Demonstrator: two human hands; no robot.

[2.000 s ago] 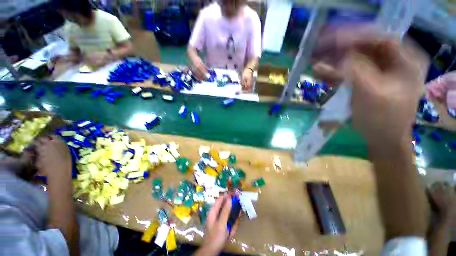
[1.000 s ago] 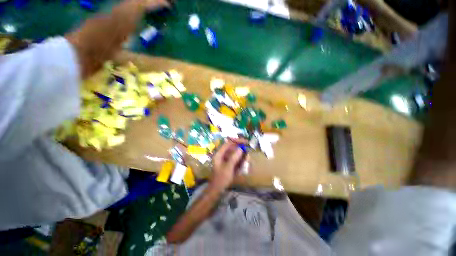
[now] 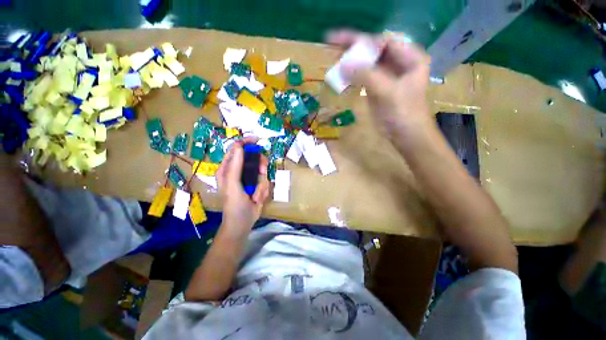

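Observation:
My left hand (image 3: 237, 182) holds a blue battery pack (image 3: 251, 169) with a dark face up, at the near edge of the bench. My right hand (image 3: 399, 86) is raised over the bench, slightly blurred, with a white piece (image 3: 359, 60) at its fingers. Green circuit boards (image 3: 195, 90) lie in a loose heap beyond my left hand, with thin leads, white rectangles (image 3: 323, 159) and orange-yellow taped pieces (image 3: 252, 101) among them. Some taped pieces lie at the near edge.
Yellow paper pieces (image 3: 80, 99) and blue packs (image 3: 12, 113) are heaped at left. A dark block (image 3: 458, 143) lies right, partly behind my right forearm. The green conveyor (image 3: 279, 16) and a grey metal post (image 3: 475, 33) are beyond. Other people's arms show at both sides.
The view has tilted down and shifted. My right hand has come back from the upper right to over the bench, now with a white piece. The neighbour's arm has withdrawn from over the conveyor.

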